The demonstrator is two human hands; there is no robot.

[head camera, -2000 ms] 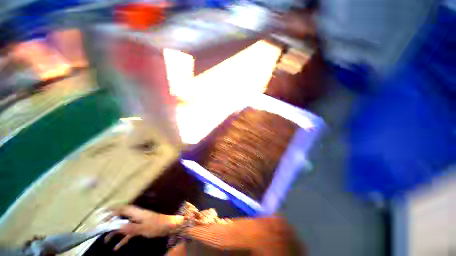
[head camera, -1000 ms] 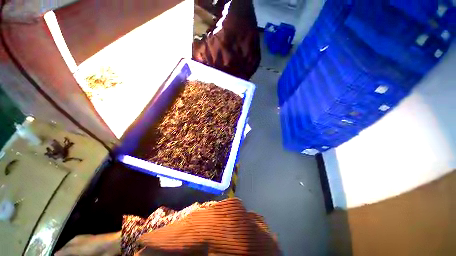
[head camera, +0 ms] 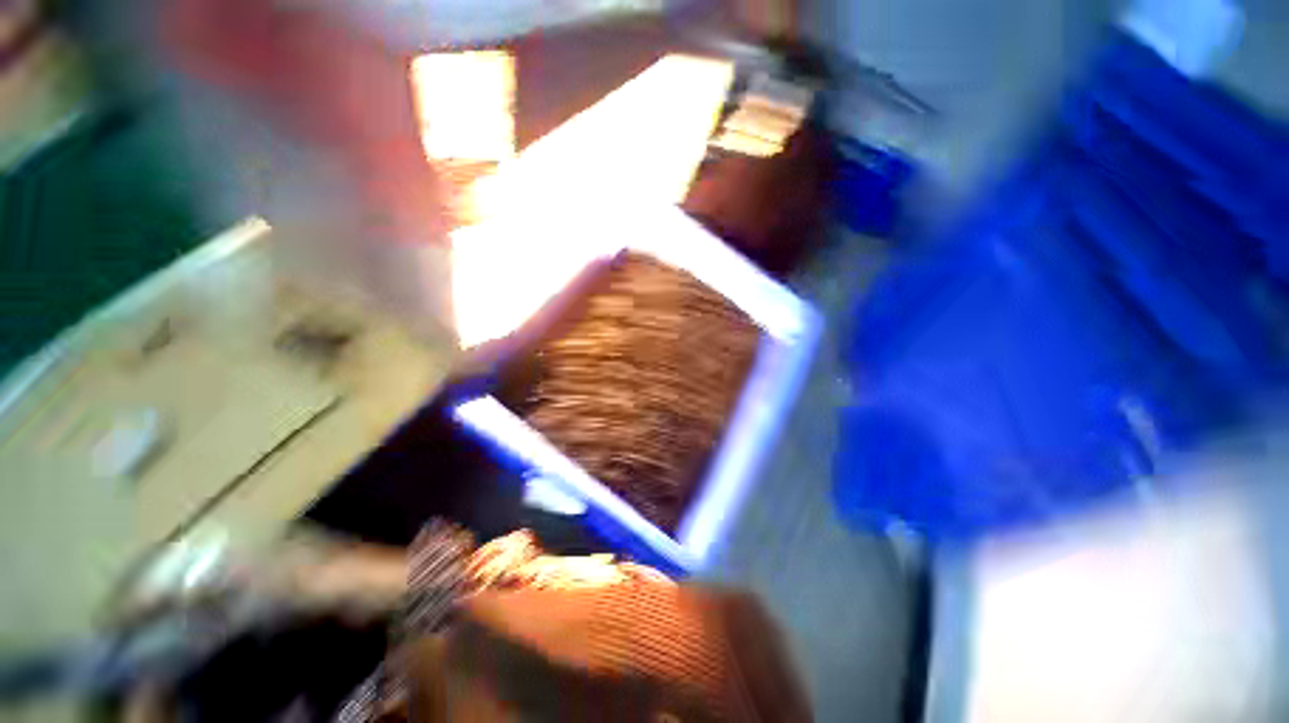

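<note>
My right hand (head camera: 325, 572) is a blurred shape at the lower left, reaching left from an orange-brown ribbed sleeve with a patterned cuff. A pale, shiny blurred shape lies around its fingertips; I cannot tell whether it is held. A blurred skin-toned patch at the bottom left may be my left hand, but it is too smeared to tell. On the tan bench (head camera: 240, 410) are a small pile of dark parts (head camera: 314, 336), a round white piece (head camera: 127, 441) and a thin dark line or rod (head camera: 269, 449).
A blue bin with a white rim (head camera: 745, 445), full of brown slivers (head camera: 643, 374), stands right of the bench. Behind it is a brightly lit opening (head camera: 566, 198). Blue crates (head camera: 1018, 325) are stacked at the right. A green belt (head camera: 99, 254) runs at the left.
The view has swung back left and up from the crates. The bin sits further right and more of the bench shows. My right hand, cut off low before, now shows higher and blurred.
</note>
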